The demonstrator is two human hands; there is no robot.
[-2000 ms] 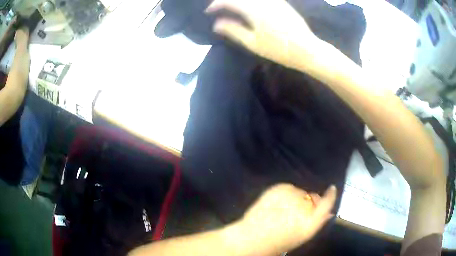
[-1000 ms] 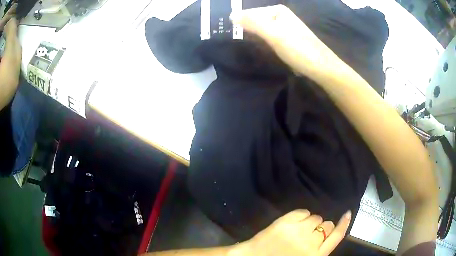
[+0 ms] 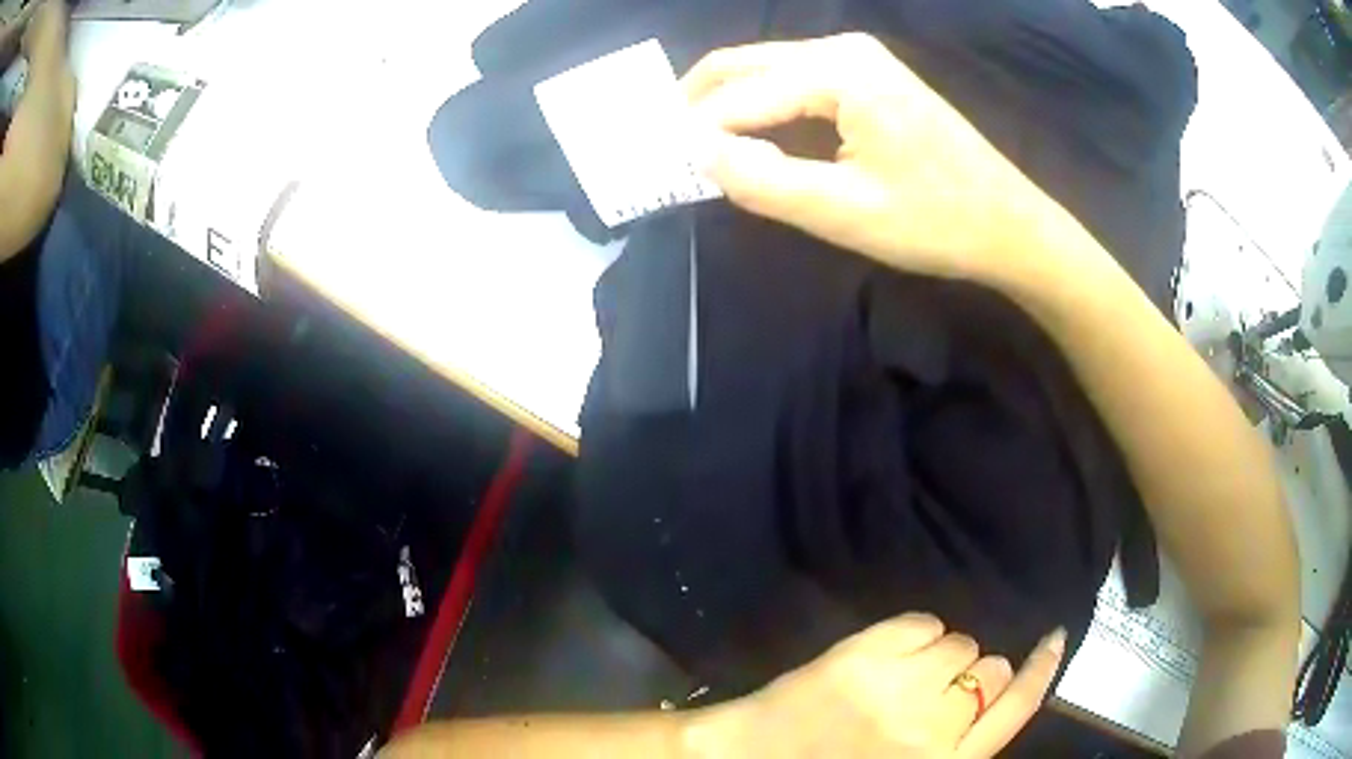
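A large dark garment [image 3: 712,504] lies bunched over the white table and hangs past its front edge. My right hand [image 3: 830,148] reaches across the upper part of it and holds a white rectangular label [image 3: 623,134] by its right side, between thumb and fingers. The label is tilted over the dark cloth, with small marks along its lower edge. A thin white strip shows on the cloth below it. My left hand [image 3: 890,690], with a ring, is on the garment's lower edge; its fingers are bent, and their grip cannot be made out.
A red bin [image 3: 472,571] with dark garments [image 3: 319,549] stands below the table's wood-coloured edge [image 3: 423,353]. A white machine part [image 3: 1327,289] is at the right rim, metal parts beside it. Another person's arm [image 3: 37,141] shows at the upper left. Printed stickers [image 3: 137,134] are on the table.
The white label has come into view in my right hand and now shows as a tilted rectangle. My right hand has moved down slightly. My left hand has stayed near the garment's lower edge.
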